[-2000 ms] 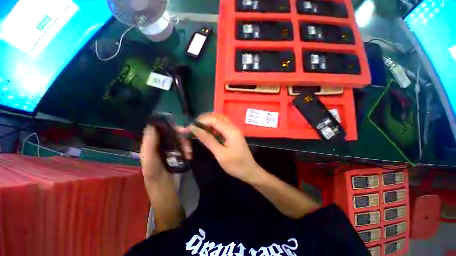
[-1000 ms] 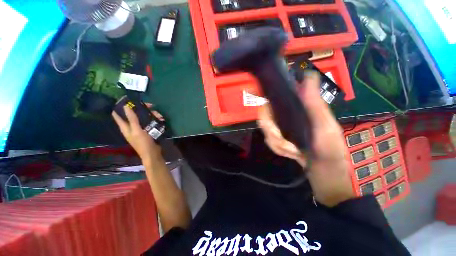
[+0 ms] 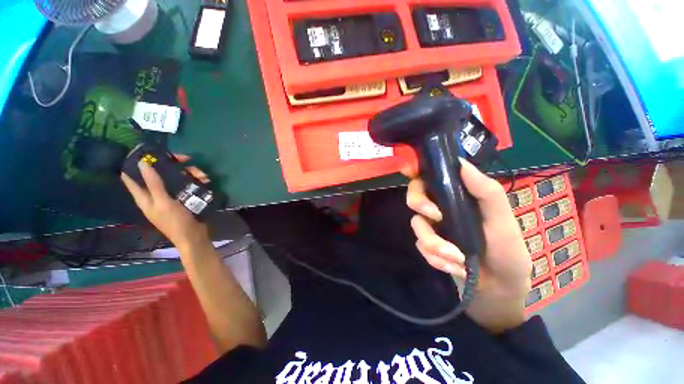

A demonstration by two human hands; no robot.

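Note:
My right hand point(image 3: 480, 232) is closed round the handle of a black barcode scanner point(image 3: 442, 157). The scanner's head is over the right part of the red tray and partly covers a black phone point(image 3: 477, 139) with white labels lying there. My left hand point(image 3: 161, 199) holds another black phone point(image 3: 174, 180), back up, at the bench's front edge on the left. The red phone tray point(image 3: 289, 161) has a white label sheet point(image 3: 364, 145) in a front pocket. Phones point(image 3: 349, 37) lie back up in the upper tray. The scanner's cord hangs in a loop below my right hand.
A desk fan point(image 3: 124, 16) and a small dark device with a white face point(image 3: 208, 31) stand behind. A white label point(image 3: 156, 117) lies by the left mouse pad point(image 3: 97, 124). Stacked red trays point(image 3: 97, 330) are lower left; a filled tray point(image 3: 551, 240) is lower right. Monitors flank the bench.
My right hand picked up the scanner and brought it over the tray, where its head has now moved right and lower. My left hand moved left with its phone. The camera view shifted.

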